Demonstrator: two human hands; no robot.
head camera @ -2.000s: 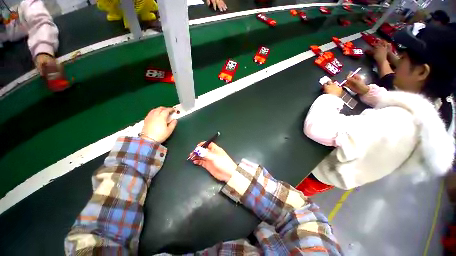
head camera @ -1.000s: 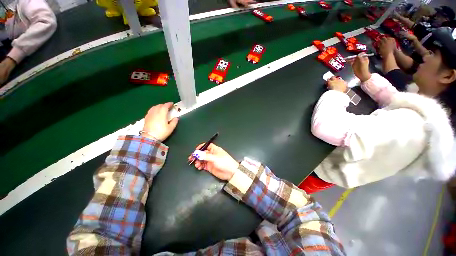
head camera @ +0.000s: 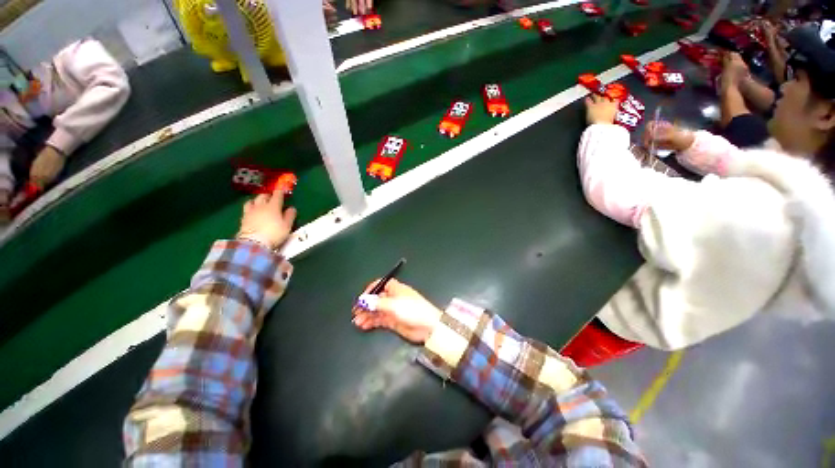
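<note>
A red plastic workpiece (head camera: 250, 176) with a white-and-black panel and an orange-red end lies on the green belt (head camera: 137, 242). My left hand (head camera: 266, 219) reaches over the white edge rail, its fingertips at the orange-red end of that piece; whether they grip it I cannot tell. My right hand (head camera: 395, 309) holds a thin dark pen-like tool (head camera: 391, 274) above the dark bench, tip pointing up and away. A small white-lilac piece (head camera: 368, 302) sits at the right fingertips.
A white post (head camera: 320, 110) stands on the chipped edge rail (head camera: 430, 175). Several red pieces (head camera: 389, 156) lie along the belt. A neighbour in a white vest (head camera: 723, 247) works at the right, one hand at red pieces. A yellow object (head camera: 215, 41) and another person's pink sleeve (head camera: 92, 91) are across the belt.
My left hand has moved from the rail onto the belt, to the red piece. My right hand still holds the tool. The neighbour's left hand has moved to the red pieces at the rail.
</note>
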